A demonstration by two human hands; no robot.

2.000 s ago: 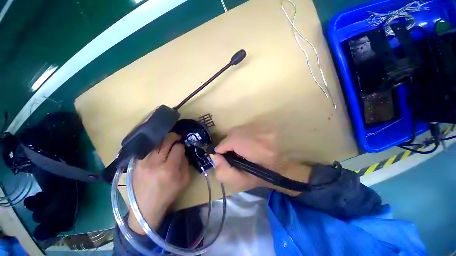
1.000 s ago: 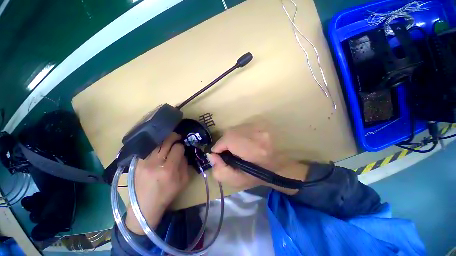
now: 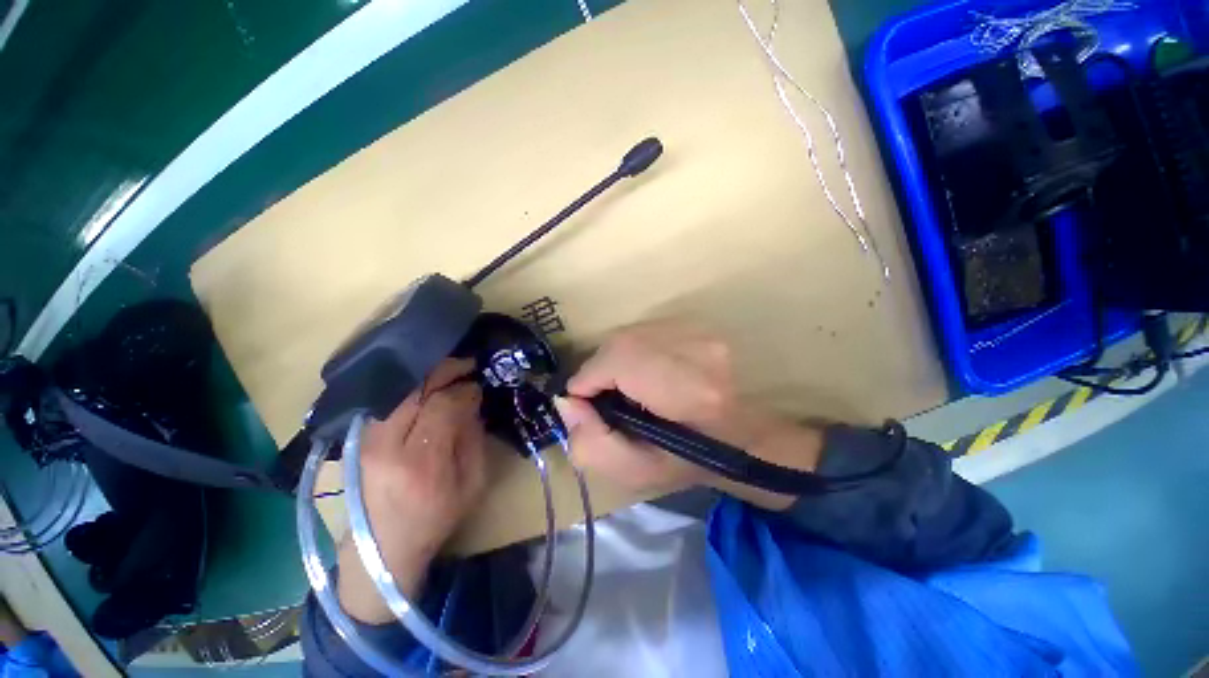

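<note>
A black headset lies on the tan cardboard mat, with one ear cup (image 3: 404, 342) at the left and its boom microphone (image 3: 642, 155) pointing up and right. A second, open ear cup (image 3: 511, 370) shows a shiny round centre and thin wires at its lower edge. Clear-silver headband arcs (image 3: 385, 583) loop down from the cups. My left hand (image 3: 431, 457) holds the open ear cup from its left side; its fingertips are partly hidden. My right hand (image 3: 663, 404) grips the black soldering iron (image 3: 663, 435) like a pen, its tip end beside the cup's wires. The exact tip contact cannot be told.
Solder wire (image 3: 825, 166) lies on the right of the cardboard mat (image 3: 358, 212). A blue tray (image 3: 935, 285) at the right holds dark boxy equipment and more silvery wire. Black cables (image 3: 139, 497) and a grey strap lie at the left. Yellow-black tape runs below the tray.
My left hand and the open cup have shifted slightly. The iron and my right fingers have moved slightly at the cup's lower edge. Both grips are unchanged.
</note>
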